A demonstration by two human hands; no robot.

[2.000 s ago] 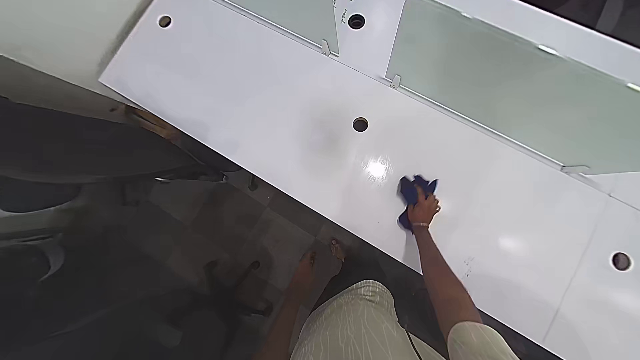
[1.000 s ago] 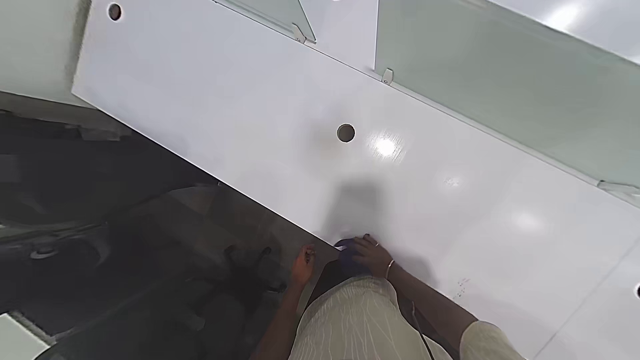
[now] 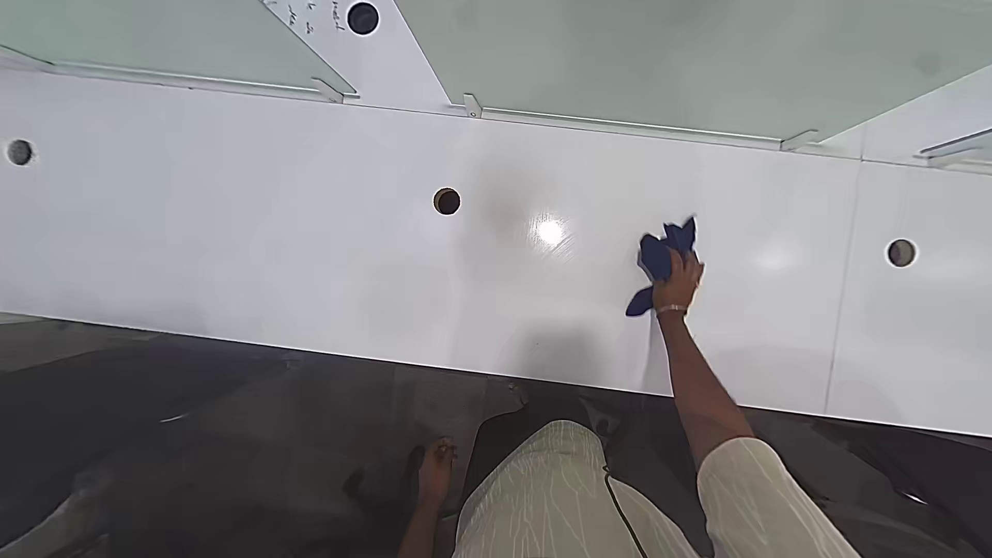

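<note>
A crumpled dark blue cloth point(image 3: 656, 257) lies against the white tabletop point(image 3: 310, 232), right of the middle of the view. My right hand point(image 3: 679, 280) presses on it with the fingers over its right side, and a thin band circles the wrist. My left hand point(image 3: 439, 459) hangs low beside my body, below the table's front edge. Its fingers look curled, but whether it holds anything is too dark to tell.
Round cable holes point(image 3: 446, 201) pierce the tabletop. Greenish glass partitions point(image 3: 659, 62) stand along its back in metal clips point(image 3: 472, 105). A seam point(image 3: 845, 287) crosses the top at right. Handwriting marks the white surface behind. Dark floor lies below the front edge.
My right hand and the blue cloth have moved from the table's front edge, close to my body, out over the tabletop. My left hand stays low. The view has turned.
</note>
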